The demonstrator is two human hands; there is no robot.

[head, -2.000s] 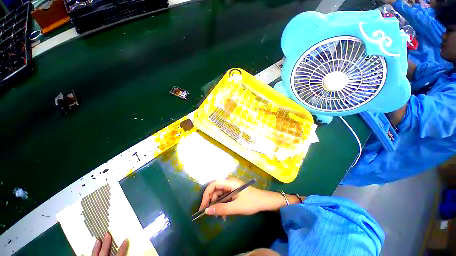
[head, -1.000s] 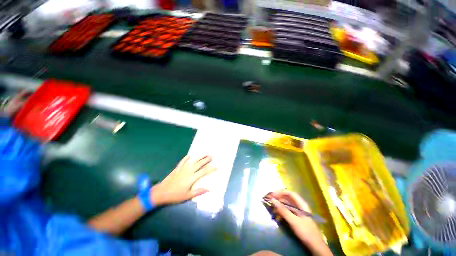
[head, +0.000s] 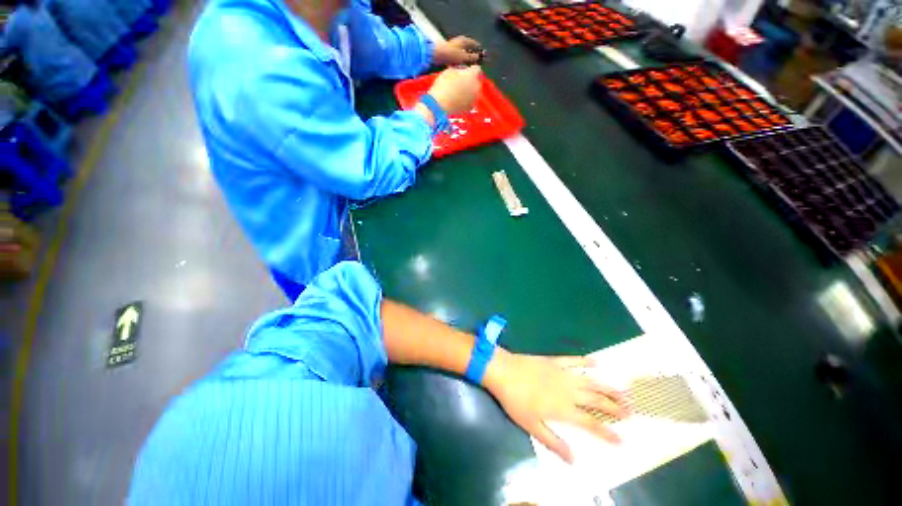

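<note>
My left hand (head: 554, 395) lies flat, palm down with fingers spread, on a white sheet (head: 648, 366) at the lower right. The sheet carries rows of thin grey-brown strips (head: 668, 398), some just beyond my fingertips. A blue wrist strap (head: 486, 349) is on my left wrist. The hand has nothing visible in its grip. My right hand and the tweezers are not in view.
A small beige banded strip piece (head: 509, 193) lies on the green bench mat (head: 465, 267). A neighbour in a blue smock works over a red tray (head: 495, 117). Black trays with orange-red parts (head: 682, 104) and a dark tray (head: 816, 183) stand beyond the white edge strip (head: 584, 232).
The view has swung left, bringing in the neighbour and floor. My right hand, the yellow tray and the fan have left the picture. My left hand stays on the sheet.
</note>
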